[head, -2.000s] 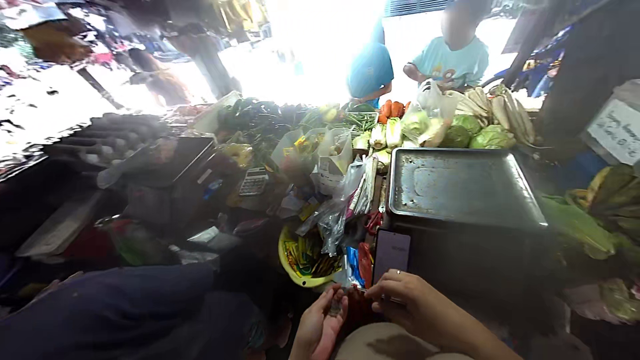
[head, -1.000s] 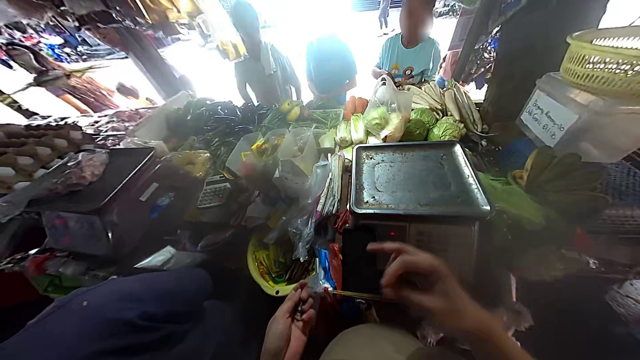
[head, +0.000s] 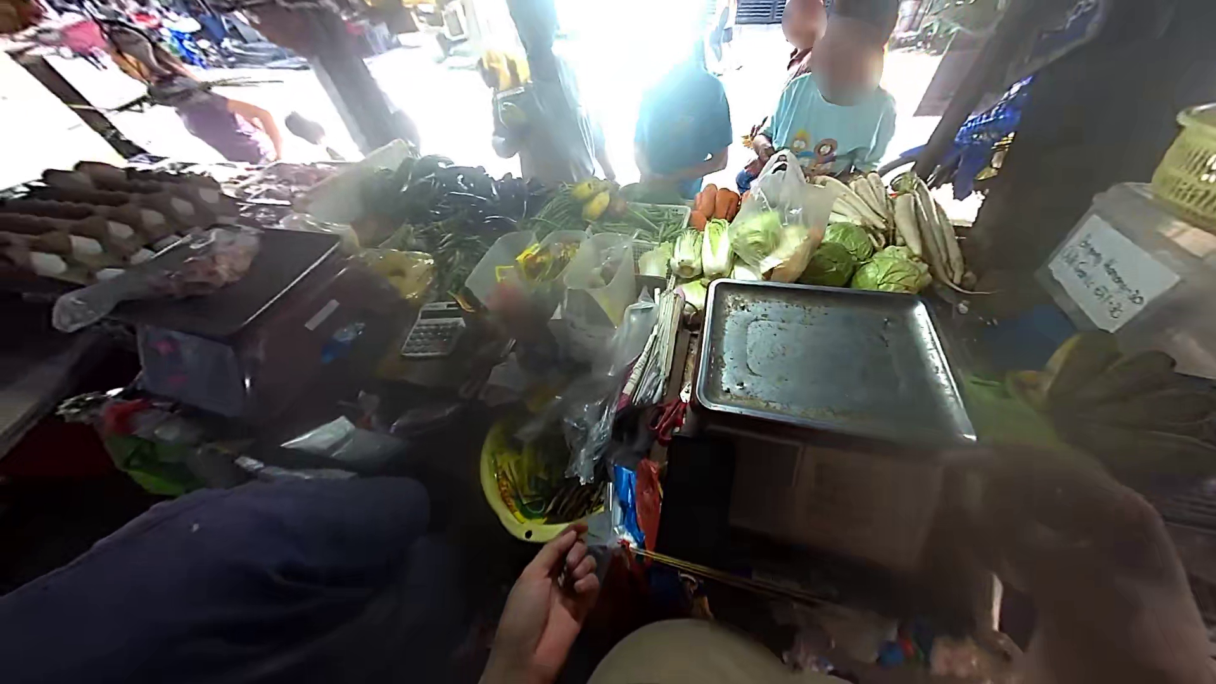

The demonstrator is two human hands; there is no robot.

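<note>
My left hand (head: 551, 598) is at the bottom centre, its fingers curled and pinched at a bit of clear plastic (head: 602, 528). From just beside its fingertips a thin yellowish strand (head: 722, 570) runs to the lower right. A large blurred shape at the lower right appears to be my right hand and forearm (head: 1092, 560); its fingers cannot be made out, nor what they hold. Just beyond the left hand is a yellow-green basket (head: 491, 480) of long green and yellow vegetables. Blue and red packets (head: 648, 499) lie beside it.
A metal tray (head: 826, 361) rests on a scale in front. Cabbages (head: 891, 271), white radishes (head: 926, 223) and carrots (head: 714, 202) lie behind it. At left are a second scale (head: 256, 285), a calculator (head: 433, 331) and egg trays (head: 104, 214). Several people stand beyond the stall.
My right hand has moved away from the left, out to the right. The strand was short between the hands one second ago and now reaches farther right. Two seconds ago both hands were together.
</note>
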